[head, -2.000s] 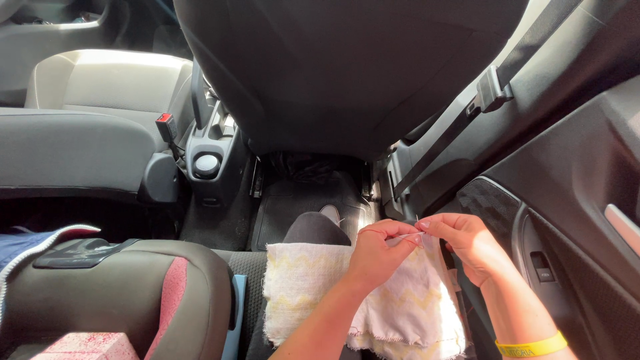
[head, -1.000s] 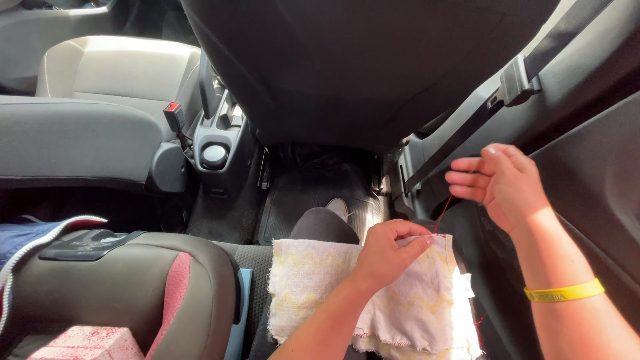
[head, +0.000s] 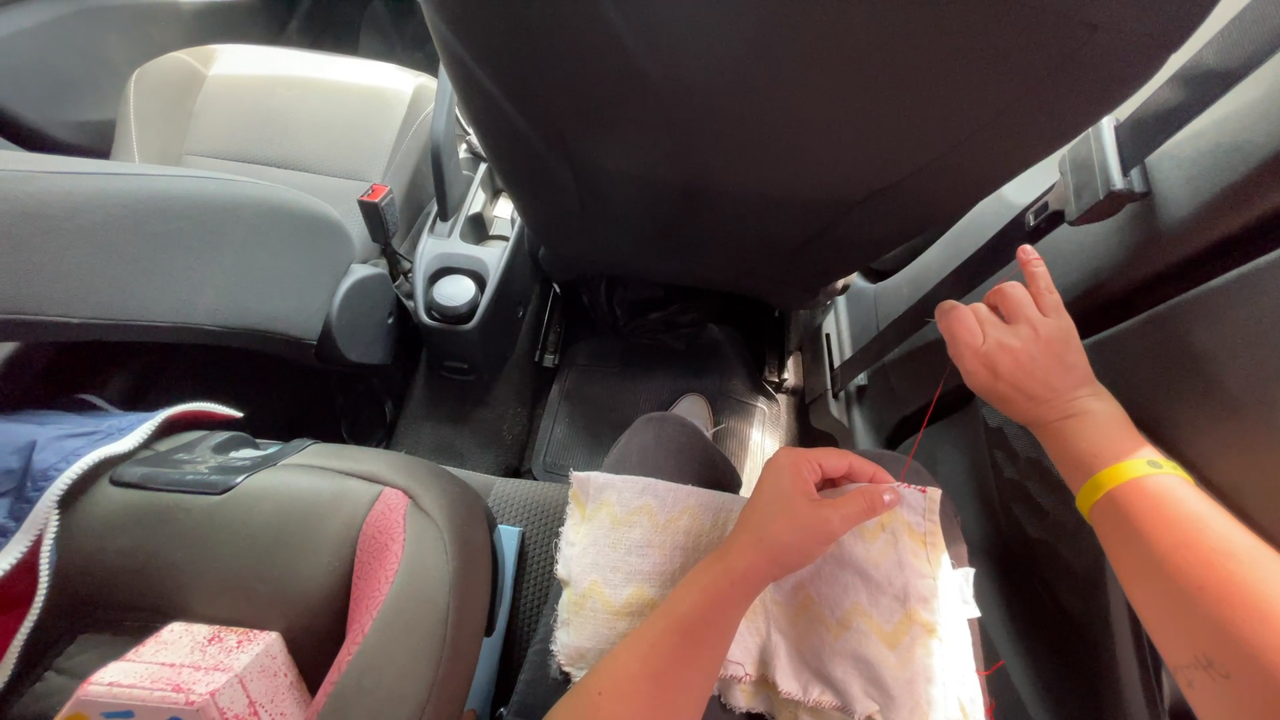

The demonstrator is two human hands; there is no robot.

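A white cloth [head: 850, 600] with pale yellow zigzags and frayed edges lies over my lap. My left hand [head: 825, 500] pinches its top edge between thumb and fingers, near the right corner. Red stitches [head: 915, 487] run along that edge beside my fingertips. From them a taut red thread [head: 930, 420] rises to my right hand [head: 1010, 335], which is raised at the right with thumb and curled fingers together and one finger extended. A small tip shows by the right thumb; whether it is a needle I cannot tell. Loose red thread hangs beside the cloth's lower right.
A front seat back [head: 800, 130] stands ahead. A seat belt [head: 930, 285] runs down at the right, near my right hand. At the left are a child car seat [head: 430, 560] with a pink-speckled box [head: 200, 670], a blue jacket [head: 50, 460] and the centre console [head: 470, 250].
My right hand was at the cloth's edge beside my left, then moved up and right, drawing red thread out. Its fingers have since curled. My left hand still pinches the edge.
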